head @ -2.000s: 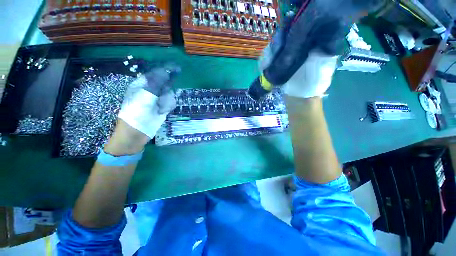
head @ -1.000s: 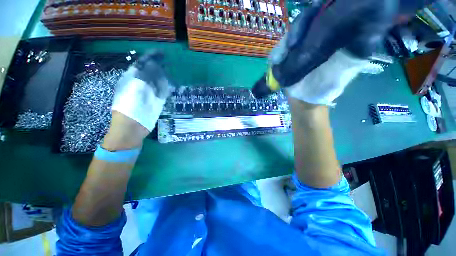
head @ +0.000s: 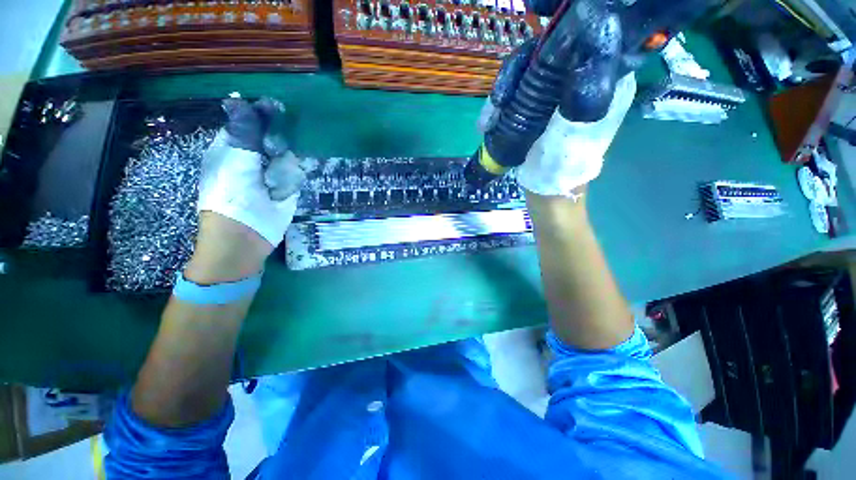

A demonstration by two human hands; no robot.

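My right hand (head: pixel 584 131), in a white glove with dark fingertips, grips a thick black electric screwdriver (head: pixel 526 105). Its tip, past a yellow band, points down at the right part of the row of small black components (head: pixel 394 195) on the dark fixture (head: pixel 347 257). A bright silver ridged heat sink (head: pixel 413 228) lies along the fixture. My left hand (head: pixel 246 178), gloved alike with a light-blue wrist band, is over the right edge of the screw bin, left of the fixture. Its fingers are bent; whether they hold something small cannot be seen.
A black bin heaped with silver screws (head: pixel 155 211) is at left, beside a sparsely filled black tray (head: pixel 66 164). Stacked orange-brown trays (head: pixel 422 70) stand behind. Short silver combed blocks (head: pixel 746 201) lie at right. A brown box-like object (head: pixel 805 117) is at the far right.
The screwdriver and my right hand moved left from one second ago, its tip slightly left along the row. My left hand moved a little left. The whole view also shifted slightly.
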